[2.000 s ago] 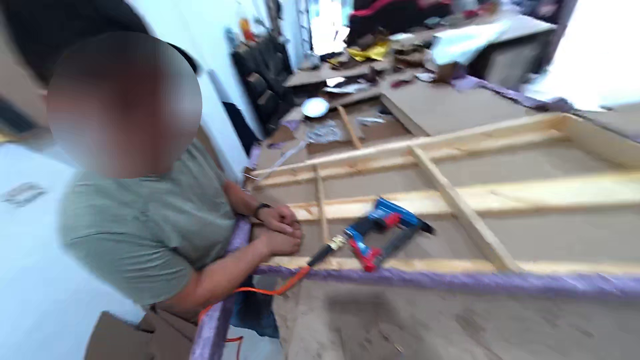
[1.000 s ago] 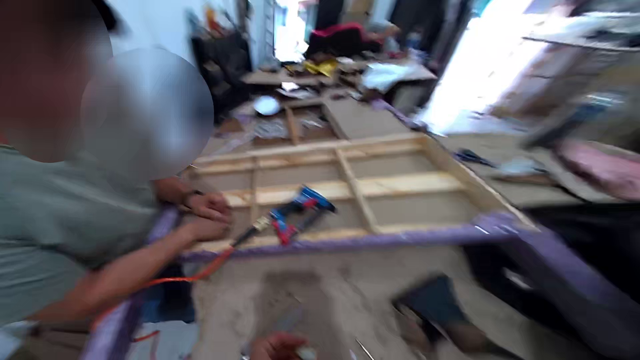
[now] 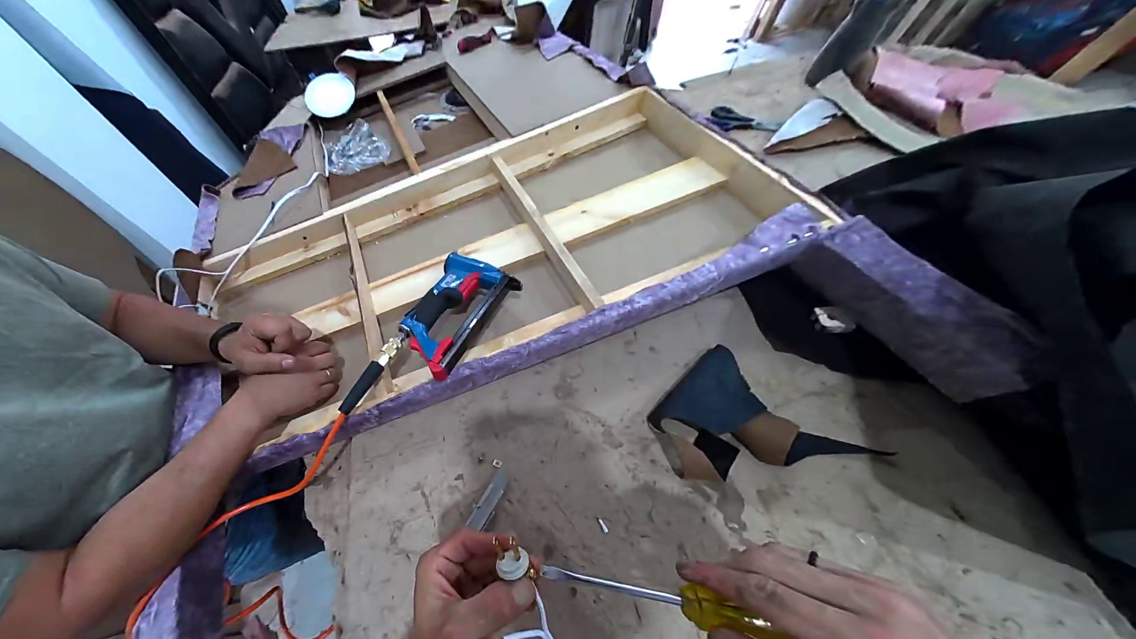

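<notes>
My left hand (image 3: 475, 590) pinches a small white two-pin electrical plug (image 3: 512, 564), its brass pins upward and a white cord (image 3: 542, 612) hanging below. In my right hand (image 3: 808, 590) is a flat-blade screwdriver (image 3: 701, 605) with a yellow handle. Its tip points left and meets, or nearly meets, the side of the plug. Just behind my left hand a grey metal tool (image 3: 487, 500), partly hidden, lies on the worktable. A tiny brass piece (image 3: 497, 463) lies beyond it, and a small white piece (image 3: 603, 525) lies to the right.
Ahead lies a wooden frame (image 3: 568, 226) edged in purple fabric, with a blue pneumatic stapler (image 3: 457, 311) and orange hose (image 3: 319, 453) across it. A co-worker's clasped hands (image 3: 288, 359) rest at its left. Dark fabric scraps (image 3: 719, 399) and black cloth (image 3: 1003, 204) are on the right.
My two hands, the plug and the screwdriver now show clearly at the bottom; one second ago only a blurred hand did. The view has swung since the earlier frames.
</notes>
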